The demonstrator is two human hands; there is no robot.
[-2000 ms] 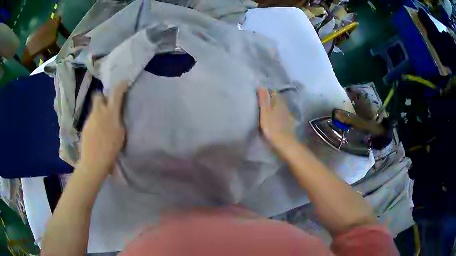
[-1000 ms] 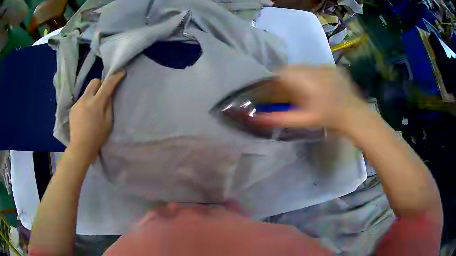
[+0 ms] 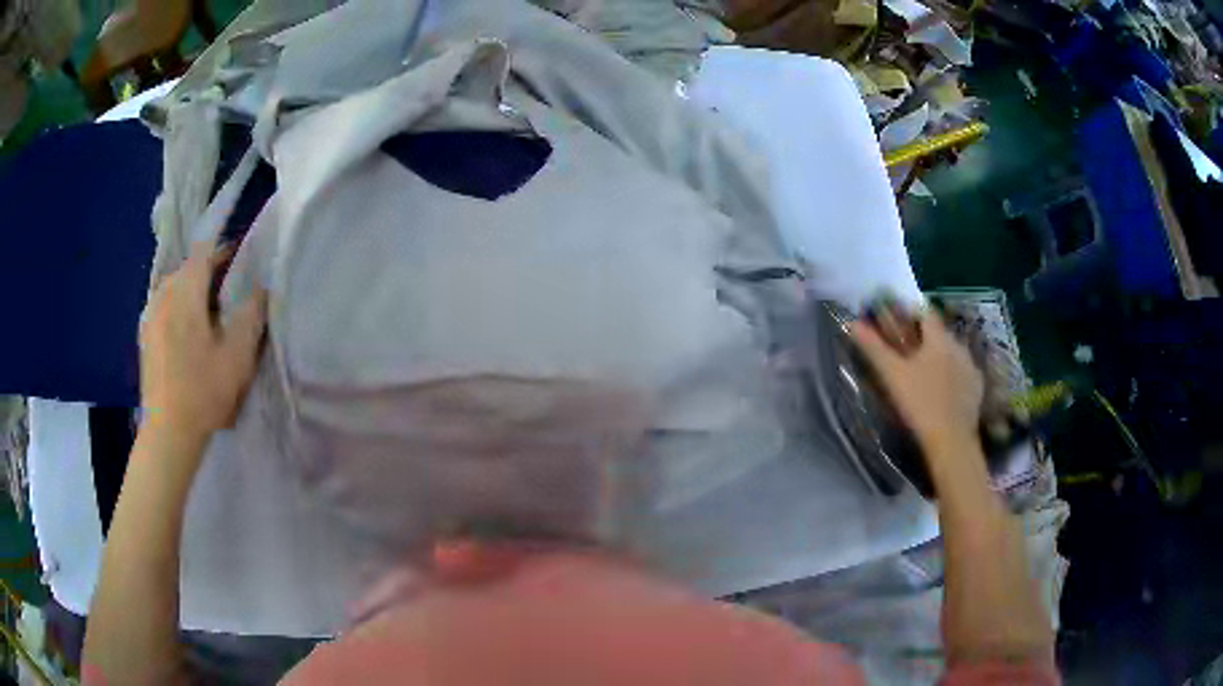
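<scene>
The light grey garment lies spread and wrinkled over the navy padded board, which shows at the left and through the curved neck opening. My left hand is on the garment's left edge, with cloth between thumb and fingers. My right hand is at the right end of the table on the handle of the steam iron. The iron is beside the garment's right edge, partly hidden by my hand and blurred.
The white pressing table lies under the garment. A dark slot is at its left. More grey cloth hangs at the lower right. Paper-like scraps and a yellow hose are beyond the far right edge. A blue object stands at the far right.
The iron has moved right, off the garment to the table's right end, with my right hand on it. My left hand has shifted slightly left and down along the garment's edge.
</scene>
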